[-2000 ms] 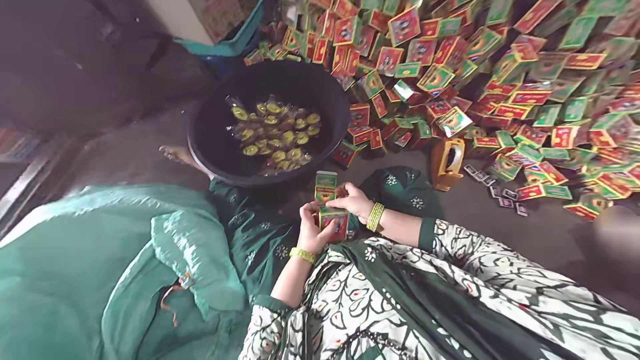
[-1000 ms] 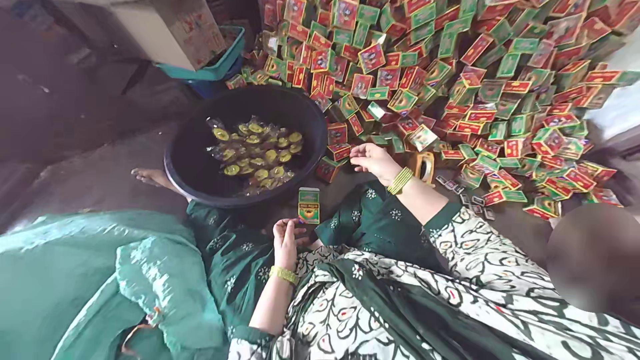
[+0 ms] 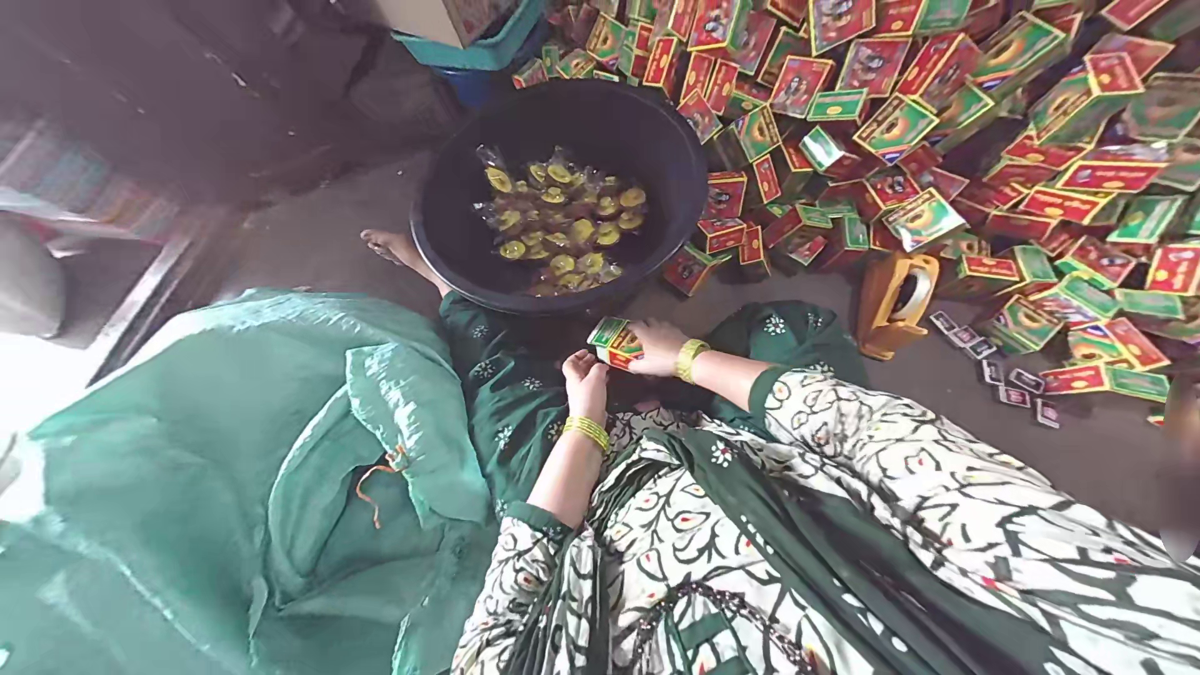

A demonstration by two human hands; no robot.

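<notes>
A small red and green printed carton (image 3: pixel 615 343) is in my right hand (image 3: pixel 661 348), its fingers closed around the carton's right side. My left hand (image 3: pixel 586 377) is at the carton's lower left edge, fingertips drawn together; whether they grip it cannot be told. Just beyond my hands stands a round black plastic tub (image 3: pixel 438 230) holding many clear packets with yellow labels (image 3: pixel 581 231). A large heap of red and green cartons (image 3: pixel 867 66) covers the floor beyond and to the right.
An orange tape dispenser (image 3: pixel 895 305) stands right of my knee, beside small dark squares (image 3: pixel 1015 396) on the floor. A green woven sack (image 3: pixel 187 450) lies at the left. A teal basket (image 3: pixel 478 49) with a cardboard box sits behind the tub. A bare foot (image 3: pixel 403 251) shows beside the tub.
One second ago my right hand was raised apart near the tub and a carton was by my left hand. Now both hands are together at the carton, with my right hand holding it.
</notes>
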